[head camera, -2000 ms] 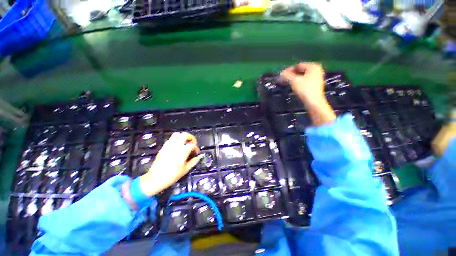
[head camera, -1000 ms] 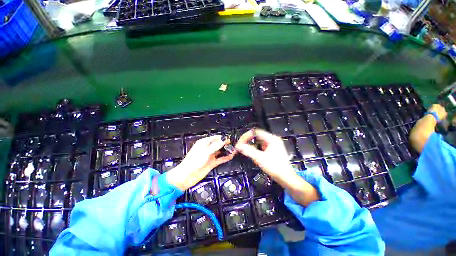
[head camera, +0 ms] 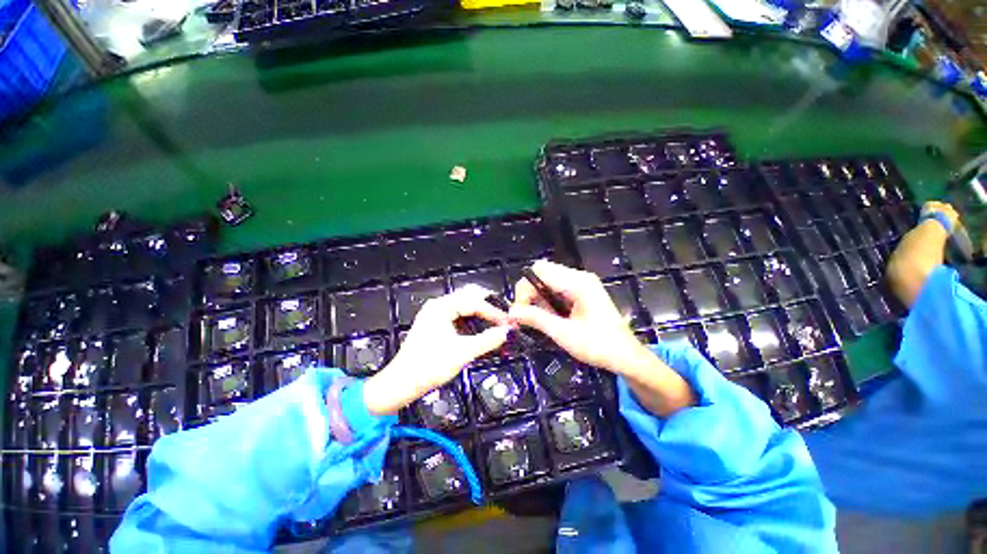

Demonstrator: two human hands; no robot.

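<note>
My left hand (head camera: 449,341) and my right hand (head camera: 574,319) meet fingertip to fingertip above the centre blister tray (head camera: 357,314). My left fingers pinch a small dark module (head camera: 476,324), mostly hidden by the fingers. My right thumb and forefinger are closed at its right side, with a dark slit between them; whether they hold a small piece cannot be told. Squarish units with grey centres sit in the centre tray's left columns and lower rows. A blue cord (head camera: 444,446) curls from my left wrist over the tray.
A loose module (head camera: 234,206) and a small pale piece (head camera: 459,173) lie on the green mat (head camera: 368,141). Black trays stand left (head camera: 92,357), right (head camera: 671,260) and far right (head camera: 844,238). Another person's hand (head camera: 922,254) is at the far-right tray. Another black tray (head camera: 325,16) is beyond.
My right hand has come from the top of the right tray to meet my left hand over the centre tray. Since then the fingertips have drawn closer together and cover more of the module.
</note>
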